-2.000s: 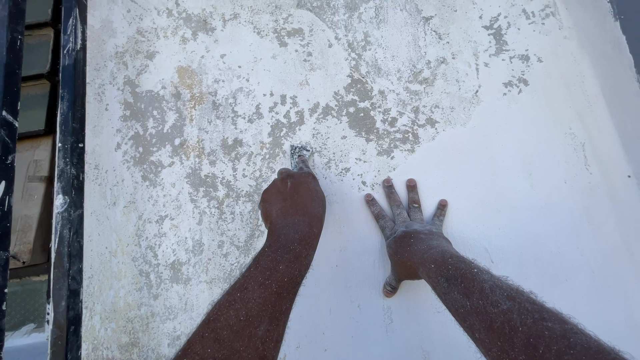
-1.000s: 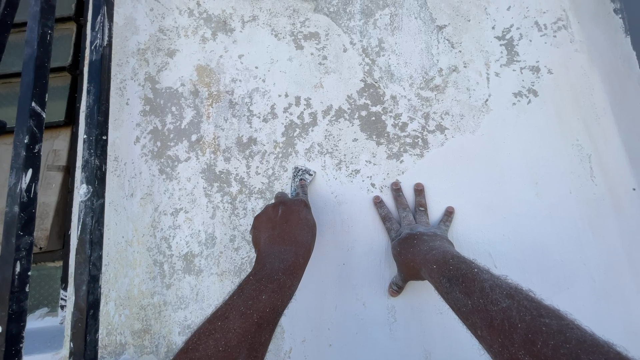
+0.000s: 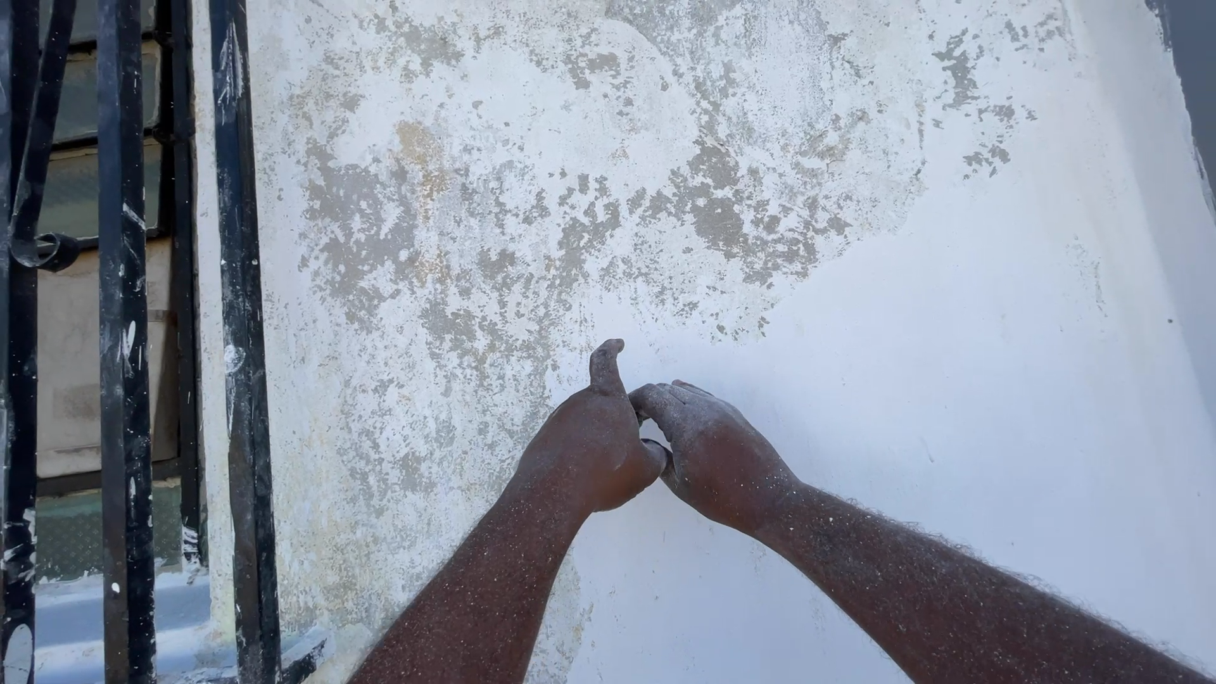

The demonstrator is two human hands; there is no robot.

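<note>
My left hand (image 3: pixel 594 442) and my right hand (image 3: pixel 712 451) meet in front of a wall with patchy, flaking white paint (image 3: pixel 532 218). The left thumb or a finger points upward; the other left fingers are turned away from view. Dusty right-hand fingers bend toward the left hand, and the two touch near the left hand's lower edge. No tool shows in either hand; what lies between the palms is hidden. Smooth white coating covers the wall on the right, while grey patches show through at the upper left and middle.
Black metal bars (image 3: pixel 242 332) with white paint marks stand along the left side, before a louvred window (image 3: pixel 81 190). A white-splashed sill (image 3: pixel 123 617) lies below it. A grey surface (image 3: pixel 1187 76) borders the wall at the upper right.
My right hand has left the wall, where its fingers were spread, and come to my left hand. The small scraper-like tool at my left fingertips no longer shows.
</note>
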